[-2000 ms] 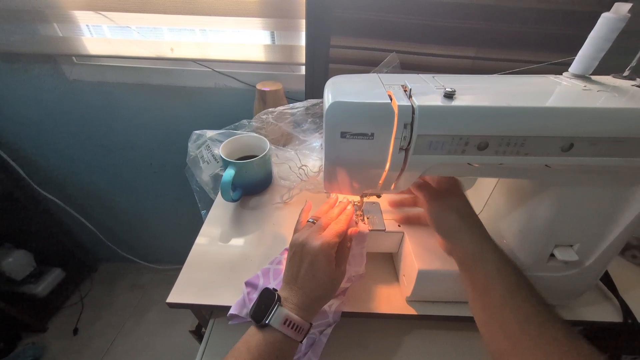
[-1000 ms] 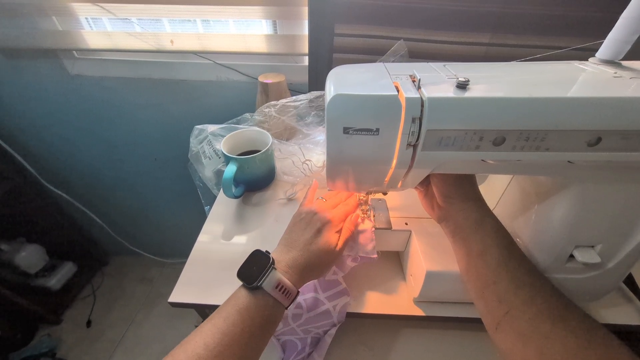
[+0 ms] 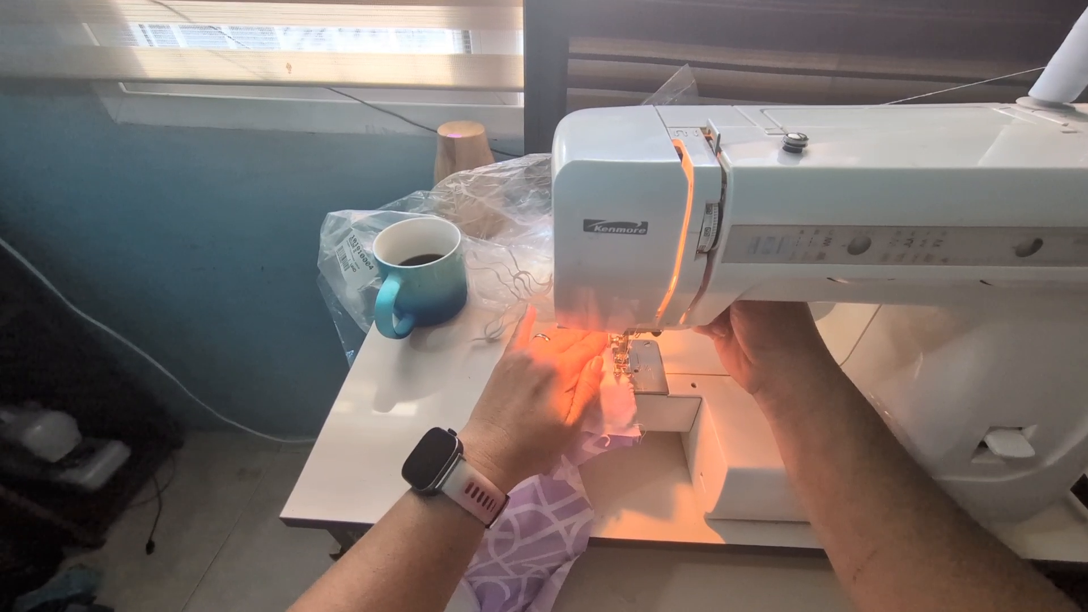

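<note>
A white Kenmore sewing machine (image 3: pixel 633 195) fills the right side, its lamp glowing orange over the presser foot (image 3: pixel 621 353). Purple fabric with white lines (image 3: pixel 535 535) runs from the presser foot down over the table's front edge. My left hand (image 3: pixel 544 382), with a ring and a watch, lies flat on the fabric just left of the foot, fingers spread a little. Behind the needle area, my right hand (image 3: pixel 752 344) reaches up under the machine's arm; its fingertips are partly hidden, so what they touch cannot be told.
A blue mug of dark liquid (image 3: pixel 433 285) stands at the left on the white table (image 3: pixel 374 450), against a clear plastic bag (image 3: pixel 510 195). Loose threads (image 3: pixel 514 285) lie beside it. Behind is a wooden object (image 3: pixel 461 151). A thread spool (image 3: pixel 1062 64) stands on the machine.
My right hand has moved from beside the presser foot up under the machine's arm. My left hand stays on the fabric, its fingers now farther left of the foot.
</note>
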